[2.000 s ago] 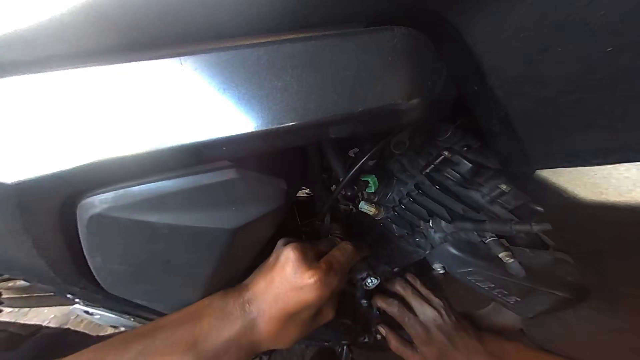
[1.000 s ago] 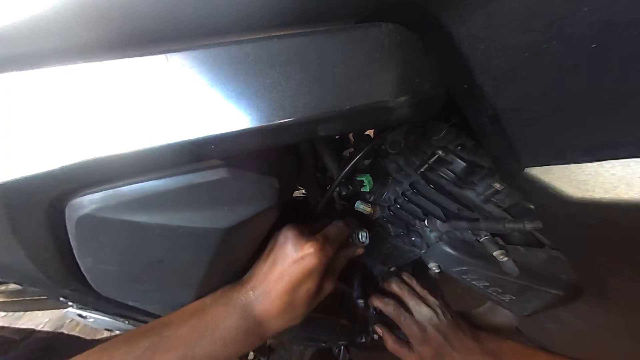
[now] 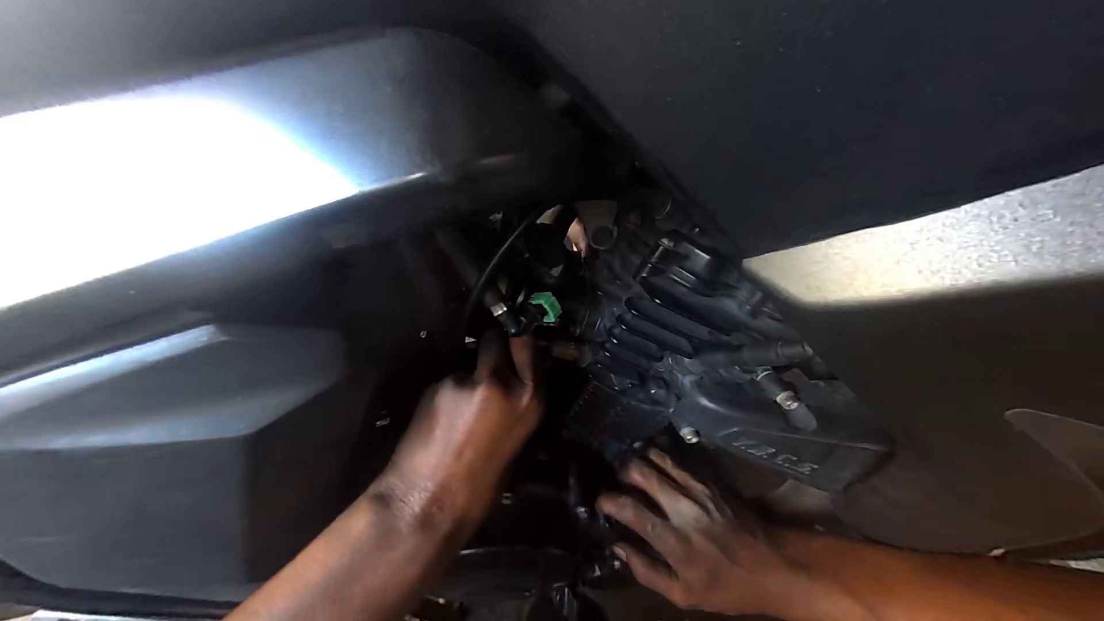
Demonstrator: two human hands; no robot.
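Observation:
My left hand (image 3: 483,397) reaches up from the lower left into the engine bay of a motorcycle or scooter. Its thumb and forefinger touch a black hose end (image 3: 509,323) with a metal clamp, just below and left of a green plastic connector (image 3: 545,307). Whether they grip it is hidden by the fingers and the dark. My right hand (image 3: 681,526) rests, fingers spread, on dark parts below the black engine cover (image 3: 776,440), which bears raised lettering. Between the hands and the upper panel lies the finned engine cylinder (image 3: 651,332).
A glossy dark body panel (image 3: 379,95) spans the upper left, above a grey side cover (image 3: 129,466). A thin black cable (image 3: 496,267) curves down beside the hose. Through a gap behind the engine shows what may be part of a person's hand (image 3: 577,235). Bolts stick out near the cover.
My left hand has moved up from the lower engine parts to the hose by the green connector. The round metal-ended part beside its fingers is no longer visible. My right hand stays low by the engine.

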